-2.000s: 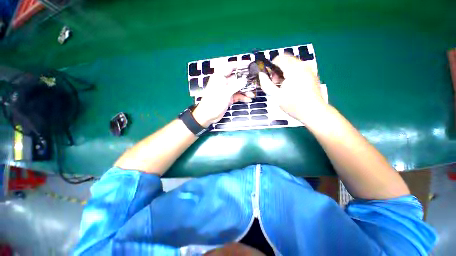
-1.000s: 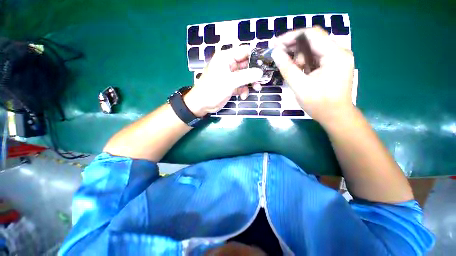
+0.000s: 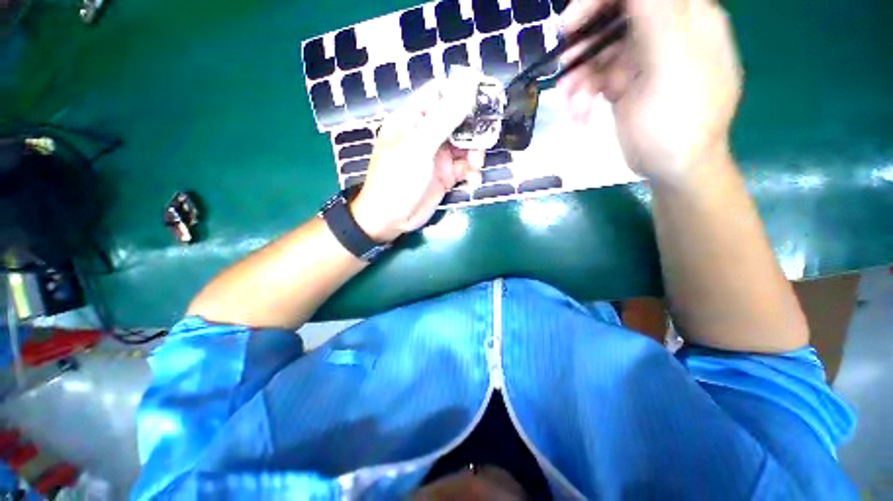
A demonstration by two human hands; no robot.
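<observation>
My left hand (image 3: 409, 155) holds a small silver-and-black assembly (image 3: 482, 119) between thumb and fingers; a dark amber-edged part (image 3: 521, 115) extends from its right side. My right hand (image 3: 676, 93), blurred, holds dark tweezers (image 3: 580, 47) whose tips point down-left toward the assembly; whether they touch it is unclear. Under the hands, the far backing sheet (image 3: 386, 41) carries L-shaped black stickers (image 3: 455, 22) in two rows. The near backing sheet (image 3: 599, 157) carries curved-top black strips (image 3: 354, 152) in columns, with bare white at its right.
A loose assembly (image 3: 181, 216) lies on the green mat (image 3: 245, 147) at left, another (image 3: 91, 10) at the far left edge. A dark round object with cables (image 3: 44, 191) stands at far left. The bench's front edge runs before my blue smock.
My right hand has moved right and away from the assembly, and the tweezers now show. The assembly is turned to show a silver face. The sheets appear lower-left and tilted in view.
</observation>
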